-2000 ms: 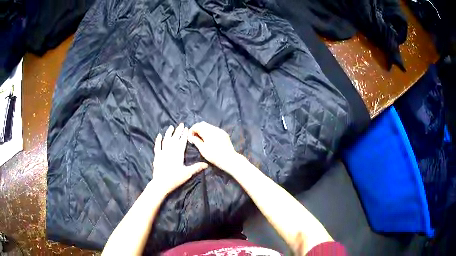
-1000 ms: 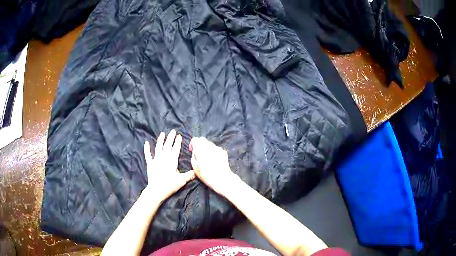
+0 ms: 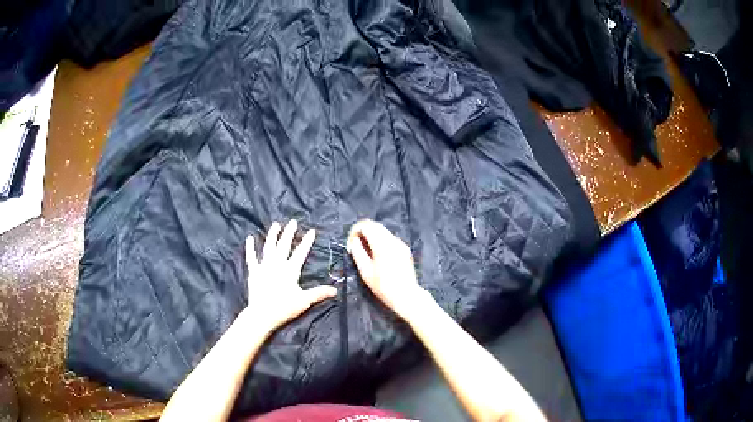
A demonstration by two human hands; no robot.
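The black coat lies with its shiny, crinkled quilted lining (image 3: 190, 198) facing up, its lower part near me. My left hand (image 3: 279, 276) rests flat on the lining with its fingers spread, left of a central seam. My right hand (image 3: 384, 262) is just right of that seam, thumb and fingertips pinched together. A thin pale thread (image 3: 331, 260) curves from these fingertips over the lining between my hands. A small white tag (image 3: 474, 227) shows on the lining at the right. The coat's far end is cut off by the top edge.
The worn brown table (image 3: 41, 272) shows at both sides. A white paper (image 3: 37, 165) with a black strip lies at left. Dark garments (image 3: 99, 29) are at the far left, and other black coats (image 3: 570, 49) at the far right. A bright blue bin (image 3: 615, 321) is below the table at right.
My right hand has moved right, away from my left hand, and the pale thread now shows between them. My left hand stays spread on the lining. The view has shifted slightly.
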